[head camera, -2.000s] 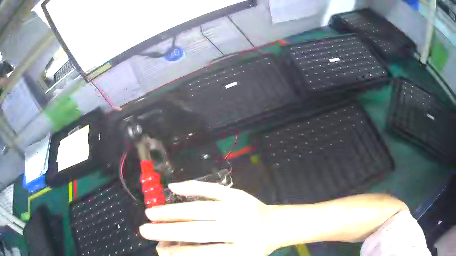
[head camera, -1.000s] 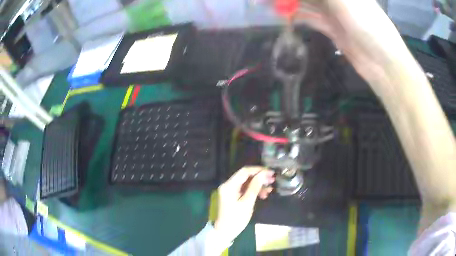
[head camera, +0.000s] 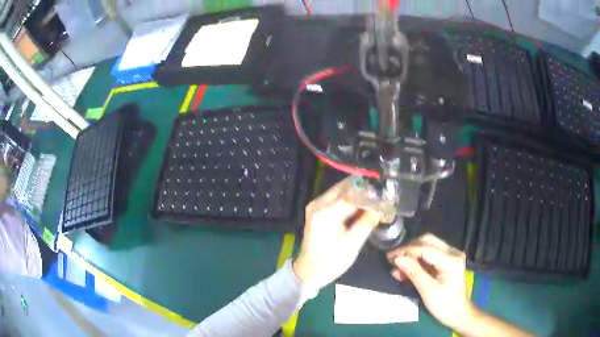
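The test fixture (head camera: 411, 158) stands on a black pad, its linkage upright and its red handle (head camera: 387, 5) cut off by the top edge. My left hand (head camera: 335, 230) is at the fixture's front left, fingertips bent in against it just above the silvery round part (head camera: 388, 233). My right hand (head camera: 431, 273) is just right of and below the round part, thumb and fingers pinched together. Whether either hand holds a small component cannot be seen. A white paper slip (head camera: 375, 305) lies in front of the fixture.
A component tray (head camera: 230, 164) lies left of the fixture and another (head camera: 536, 207) lies right. A tilted tray (head camera: 93, 176) stands far left. More trays (head camera: 500, 82) are at the back right. Pale paper (head camera: 220, 43) lies on a black tray at the back left. Another person's sleeve (head camera: 18, 237) shows at the left edge.
My right hand has left the red handle and come down in front of the fixture. My left hand has moved up and right against the fixture. The camera view has shifted.
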